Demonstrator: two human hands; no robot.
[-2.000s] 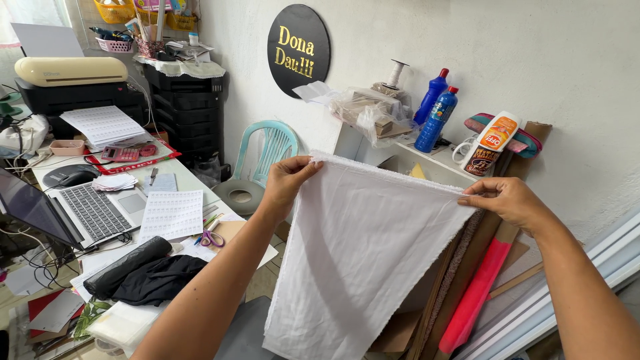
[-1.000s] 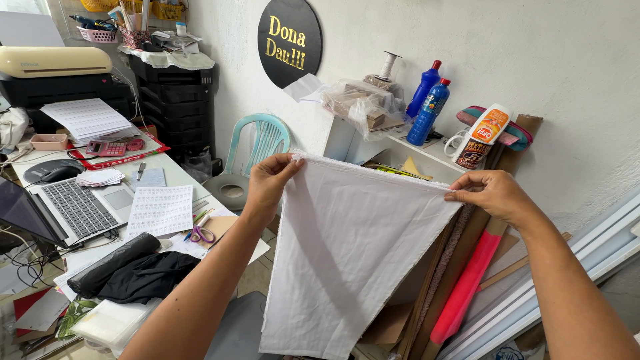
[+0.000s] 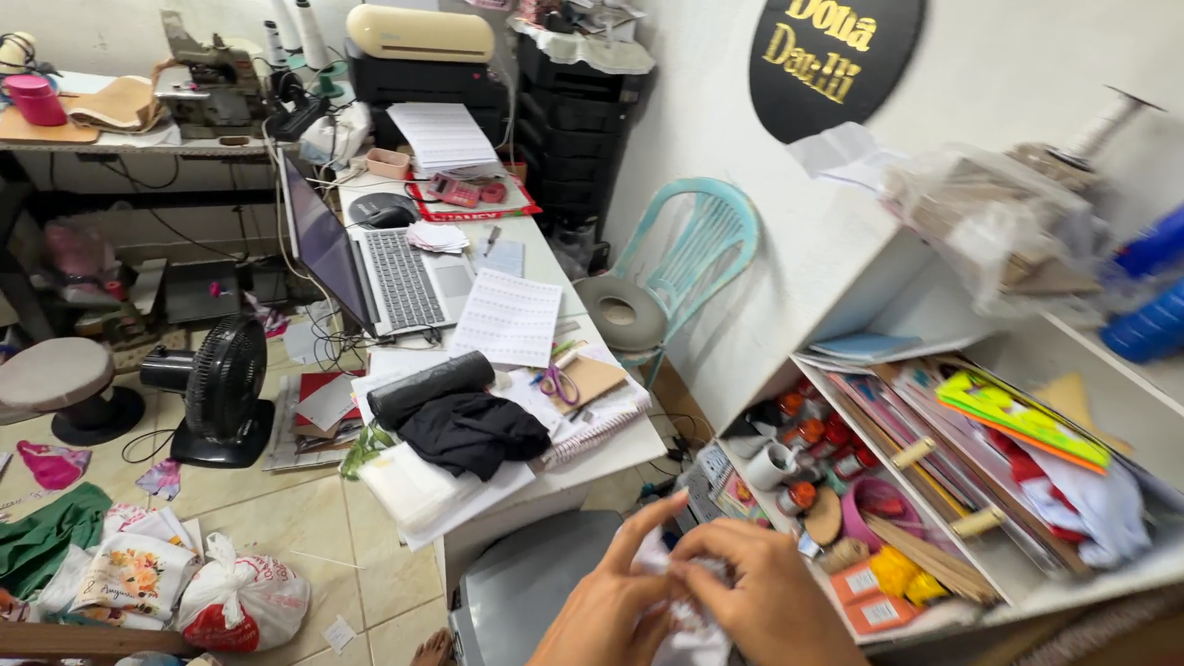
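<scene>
Low in the head view, my left hand (image 3: 615,597) and my right hand (image 3: 754,587) are close together, fingers bent and pinching a white cloth (image 3: 689,638). The cloth is bunched between and below the fingers, and most of it is hidden by the hands or cut off by the frame's lower edge. A grey chair seat (image 3: 536,573) lies just left of the hands. Beyond it is the white desk (image 3: 601,458), bearing a black cloth (image 3: 472,435), a black roll (image 3: 430,388), purple-handled scissors (image 3: 560,384) and an open laptop (image 3: 402,277).
To the right stands a white shelf unit (image 3: 768,361) with jars, folders and a pink basket (image 3: 883,518). A turquoise chair (image 3: 694,250) is by the wall. At left are a black fan (image 3: 227,388), a round stool (image 3: 55,375), a sewing machine (image 3: 217,88) and a tied plastic bag (image 3: 242,597) on the tiled floor.
Earlier the white cloth hung spread wide between my two raised hands; now the hands are together, lower in the view, with the cloth bunched. The view has swung left and down.
</scene>
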